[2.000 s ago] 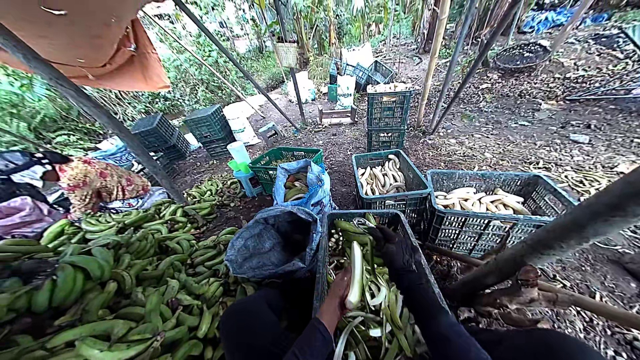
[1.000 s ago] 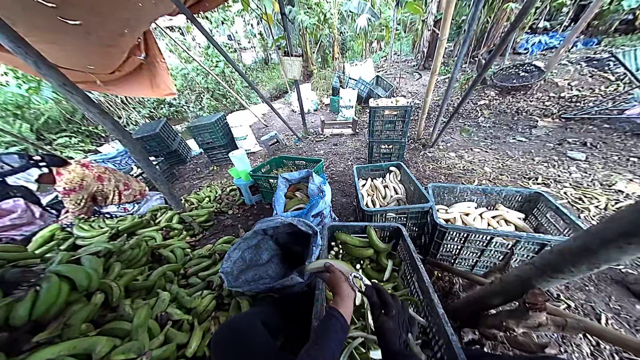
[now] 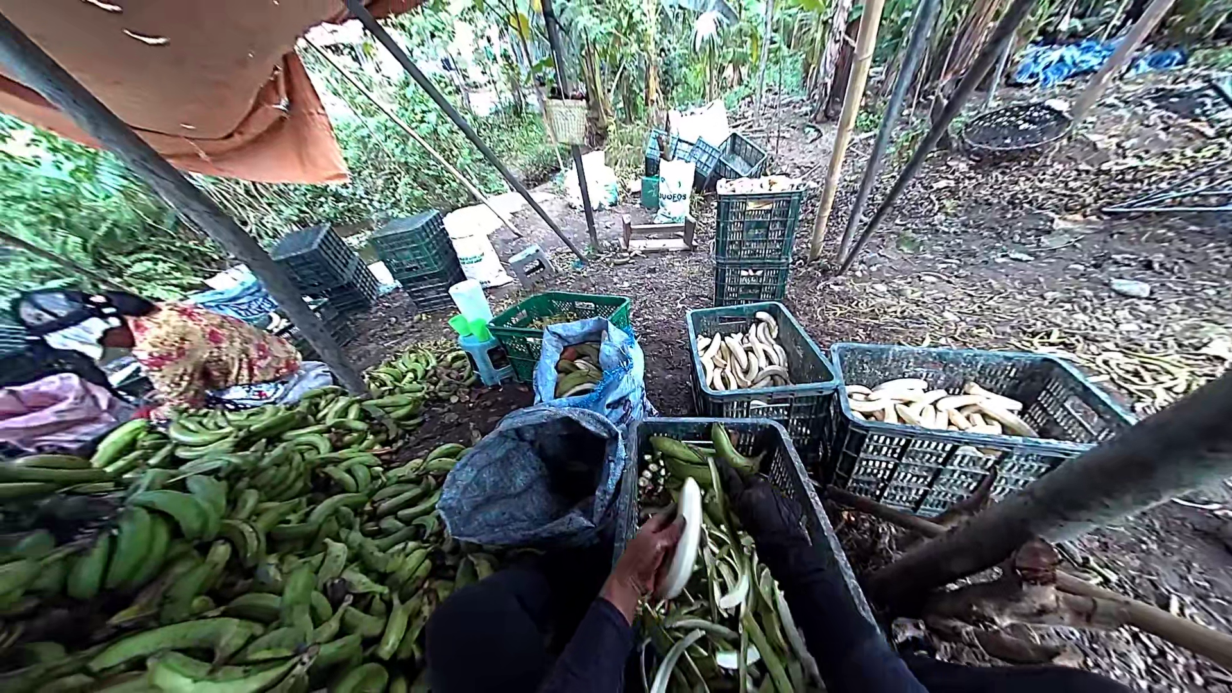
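Observation:
My bare left hand (image 3: 651, 556) is closed around a peeled, pale plantain or green banana (image 3: 684, 539), held upright and slightly tilted over the near crate. My right hand (image 3: 762, 500), in a dark glove, is beside it at the crate's right side, touching or close to an unpeeled green fruit (image 3: 733, 450); its fingers are partly hidden. The plastic crate (image 3: 810, 500) under both hands holds green fruit at its far end and a heap of peels (image 3: 731, 606) nearer me.
Crates with peeled fruit (image 3: 751, 358) (image 3: 938, 406) stand ahead and right. An open blue sack (image 3: 525, 481) adjoins the near crate; green fruit (image 3: 241, 549) is piled left. A wooden pole (image 3: 1078, 491) slants in from the right. A person (image 3: 207, 356) bends at far left.
My left hand now holds a fully pale fruit upright; one second ago it held a fruit nearly level. My right hand has moved away from it, toward the crate's far right.

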